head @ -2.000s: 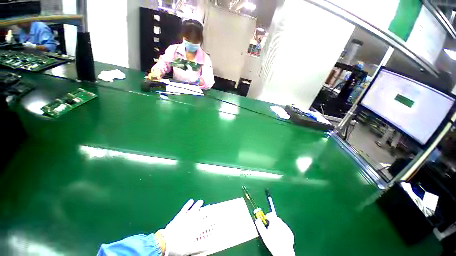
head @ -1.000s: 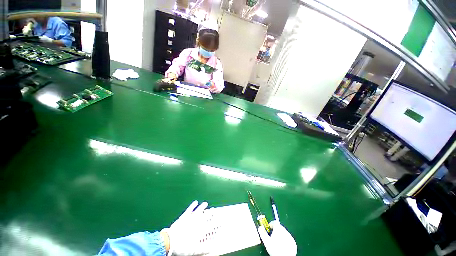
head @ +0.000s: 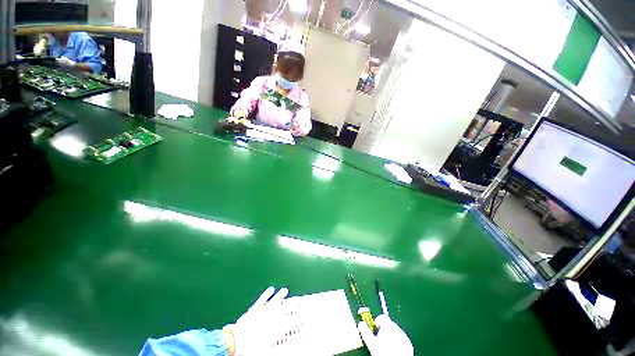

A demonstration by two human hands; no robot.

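The white label sheet with small rows of red print lies flat on the green bench at the bottom centre. My left hand, in a white glove, rests flat on its left part with fingers apart. My right hand, gloved and cut off by the lower edge, is at the sheet's right side. A slim marker pen with a dark end sticks out from its fingers. A thin pointed tool with a yellow grip lies just left of the pen, against the right hand; whether it is gripped is unclear.
A circuit board lies at the back left. A person in pink sits opposite with papers. A black bin is on the far right edge, another black bin at right below the monitor. Dark equipment stands at left.
The view has shifted slightly, so the bench items sit a little differently in the picture. My hands, the sheet, the pen and the yellow-grip tool keep nearly the same arrangement.
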